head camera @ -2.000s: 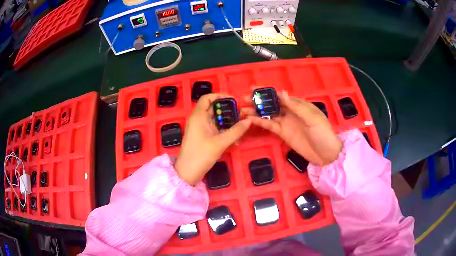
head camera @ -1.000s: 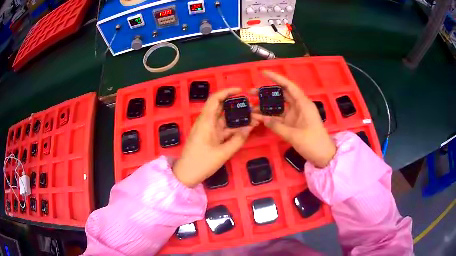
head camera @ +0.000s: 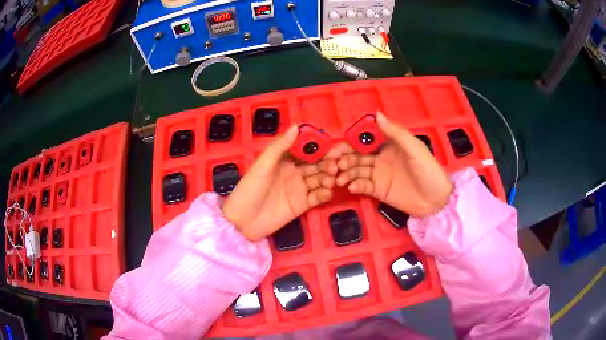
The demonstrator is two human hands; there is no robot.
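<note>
My left hand [head camera: 276, 182] holds a smartwatch body [head camera: 310, 143] by its edges, with its red back and dark round centre facing up. My right hand [head camera: 395, 166] holds another smartwatch body [head camera: 365, 135] beside it, also back up. Both hands are above the middle of the red compartment tray [head camera: 319, 264], palms turned up, with fingertips close together. Several black watch bodies lie screen up in the tray's pockets, such as one at the front [head camera: 353, 279]. The hands hide some of the pockets.
A second red tray [head camera: 97, 226] at left bears watches and a white cable block [head camera: 32, 245]. Behind are a pale ring [head camera: 216, 76], a blue controller box [head camera: 226, 41], a light grey power supply [head camera: 359, 13] and a silver connector [head camera: 350, 69]. A thin cable loops at right.
Both watch bodies have been turned over, from lit screens facing me to red backs. My hands have rolled palms up and remain over the tray's middle.
</note>
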